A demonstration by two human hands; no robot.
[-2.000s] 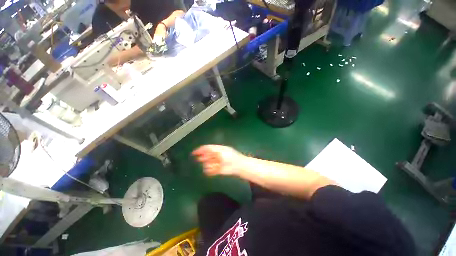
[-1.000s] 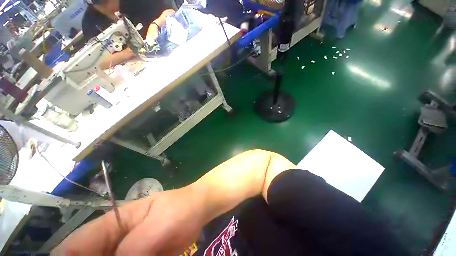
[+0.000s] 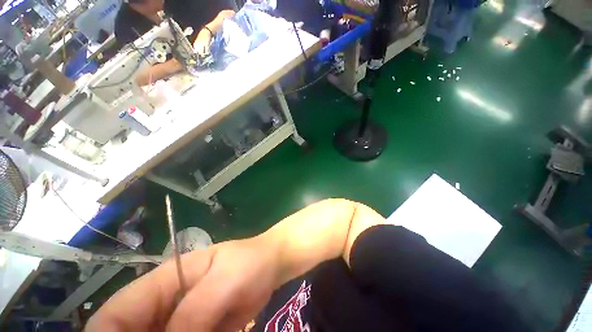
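My right hand is large and close at the lower left, cut off by the bottom edge. It is closed around a thin silvery metal tool, whose slim end sticks up above the fist. The other end of the tool is hidden by the hand. My right arm comes across from the lower right in a black sleeve. My left hand is not in view.
A white sewing table holds a cream sewing machine and thread spools. Another person's hands work blue denim. A black pedestal base, white sheet and grey-white metal stand are on the right.
My right hand, empty-looking and further out two seconds ago, has come close and low left with the tool in it. Since one second ago it has shifted slightly right.
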